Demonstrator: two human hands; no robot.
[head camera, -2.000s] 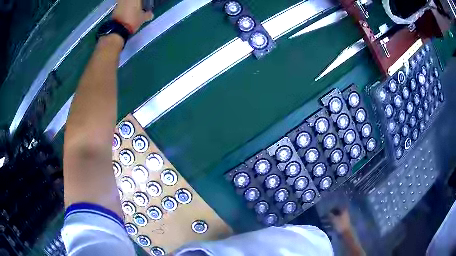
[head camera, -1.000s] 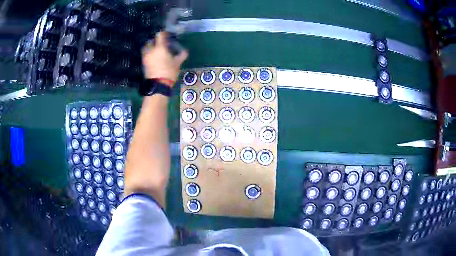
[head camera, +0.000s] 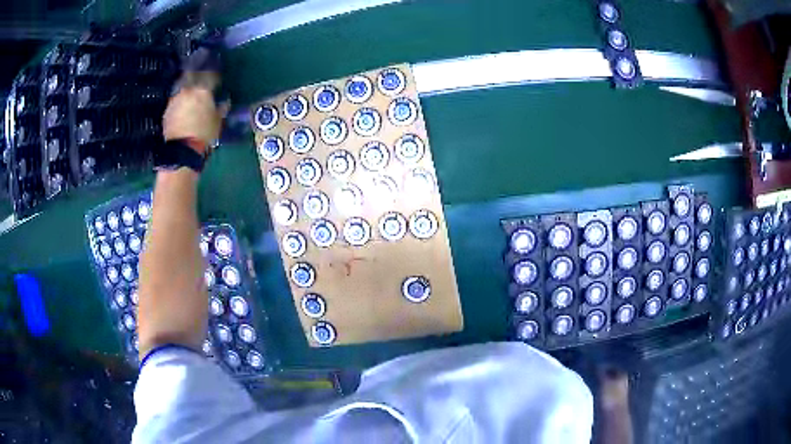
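My left hand (head camera: 195, 108), with a dark wristband, is reached out at the back left, in front of dark racks. A dark, blurred shape is at its fingers; I cannot tell if it is held. A tan carrier board (head camera: 369, 299) lies tilted on the green mat, with rows of speaker drivers on it. Its lower part carries a few at the left edge and one lone driver (head camera: 416, 289) at the right. A small, blurred skin-toned patch (head camera: 616, 408) at the bottom right may be my right hand; its fingers are unclear.
Dark racks (head camera: 61, 130) stand at back left. Clear blister trays with discs (head camera: 126, 238) lie under my left forearm, near a blue block (head camera: 33, 303). Dark component strips (head camera: 607, 269) lie right, a narrow strip (head camera: 617, 42) behind. An empty blister tray (head camera: 707, 390) and red-brown machine (head camera: 737, 95) are farther right.
The view has swung left, then tilted, bringing the racks and left trays into sight. My left hand has moved left of the tan board's back corner. The drivers on the board look the same.
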